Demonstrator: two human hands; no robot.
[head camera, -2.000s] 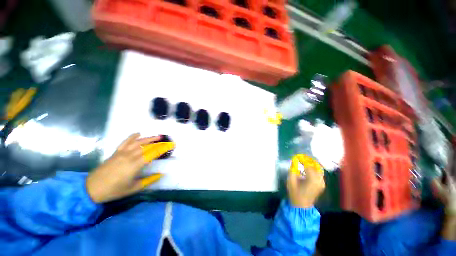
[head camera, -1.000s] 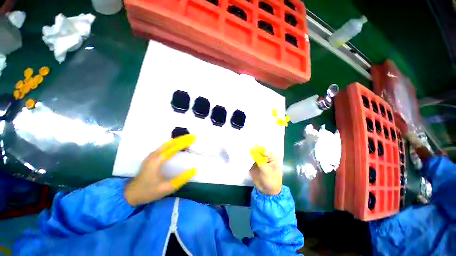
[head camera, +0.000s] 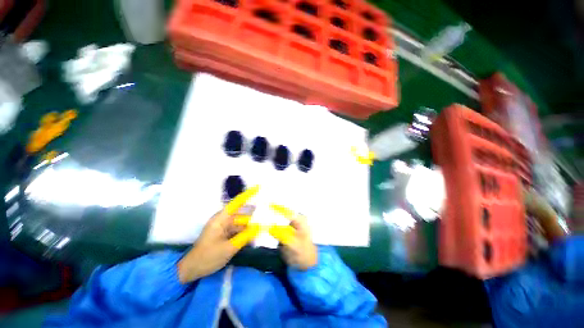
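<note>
The frame is blurred. Four black octagonal watch-like parts, one of them the leftmost, lie in a row on the white work pad. Another black part lies below the left end of the row, just beyond my left fingertips. My left hand and my right hand face each other at the pad's near edge, yellow finger cots on their fingertips. The fingertips are close together around a small pale patch; whether they hold something thin there cannot be told.
Orange-red foam trays with black parts stand beyond the pad; another stack stands right. Between are a bottle and a crumpled wipe. Left are another wipe and loose yellow finger cots. Another person's blue sleeve is at right.
My right hand has moved left, from beside the pad to meet my left hand. My left hand has drawn back off the lower black part, which now shows more fully.
</note>
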